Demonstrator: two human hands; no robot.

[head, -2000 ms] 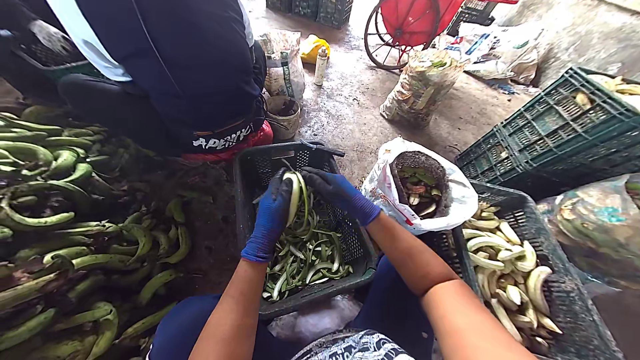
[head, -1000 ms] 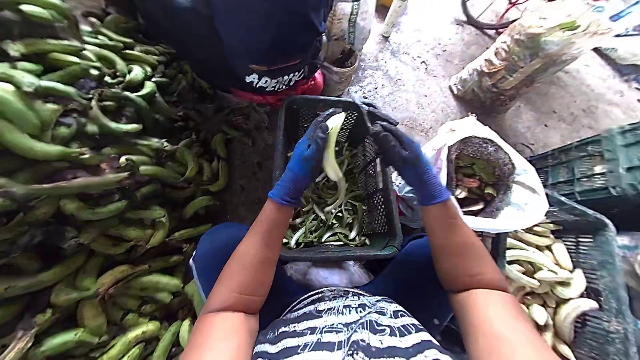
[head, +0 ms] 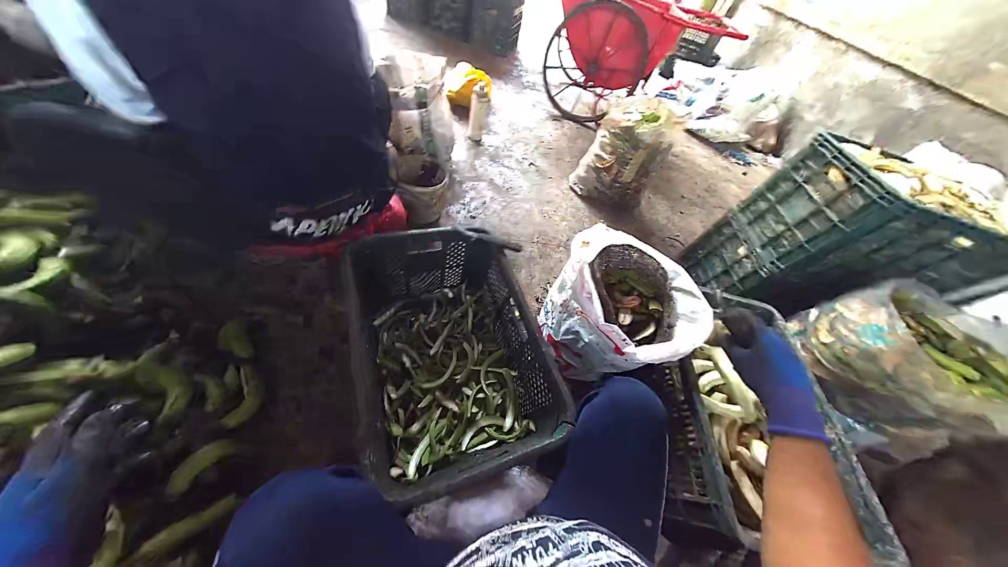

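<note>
My left hand [head: 75,461], in a blue glove with dark fingers, is at the lower left over the heap of green plantains [head: 169,382]; blur leaves its grip unclear. My right hand [head: 760,366], gloved alike, reaches over the crate of peeled plantains [head: 736,441] on the right. Its fingers are dark and partly hidden, so I cannot tell whether they hold anything. Between my knees stands a black plastic crate [head: 465,484] with green peel strips [head: 449,370] in it. A black knife-like tool [head: 496,239] seems to lie on its far rim.
A white sack [head: 579,315] with scraps stands right of the black crate. Beyond are a stacked green crate [head: 780,216], a clear bag of peels [head: 882,354], a full sack [head: 626,153], a bucket [head: 423,193] and a red wheelbarrow [head: 610,47]. A person in dark clothes [head: 236,102] sits close at upper left.
Both hands have left the black crate, where they were around a pale peeled plantain. My left hand has moved left to the green heap, my right hand right to the peeled plantains. The view has shifted.
</note>
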